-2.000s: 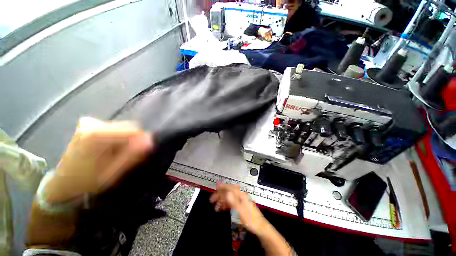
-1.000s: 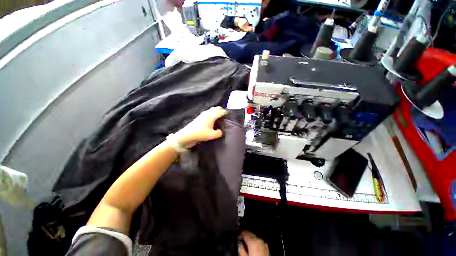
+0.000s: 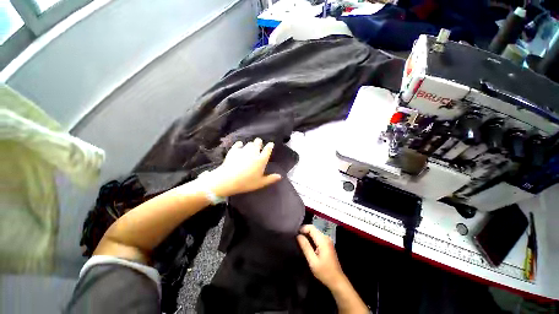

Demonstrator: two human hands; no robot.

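A large dark grey garment panel (image 3: pixel 294 86) lies on the machine table left of the overlock machine and hangs over its front edge. A rounded grey pocket piece (image 3: pixel 269 199) shows on the cloth between my hands. My left hand (image 3: pixel 247 167) rests on the cloth with its fingers on the folded part. My right hand (image 3: pixel 319 250) pinches the right edge of the rounded piece, below the table edge. The presser foot area (image 3: pixel 395 138) of the overlock machine (image 3: pixel 438 92) is apart from the cloth.
A black phone (image 3: pixel 501 234) and yellow-black snips (image 3: pixel 530 251) lie right of the machine. A dark rectangular tray (image 3: pixel 387 199) is at the front. A pale wall (image 3: pixel 147 67) stands left, with light cloth (image 3: pixel 37 184) near it. A thread cone (image 3: pixel 507 29) stands behind.
The cloth edge has moved away from the presser foot, left and toward me. My right hand has risen to the cloth's edge. The view has shifted, so the machine sits further right.
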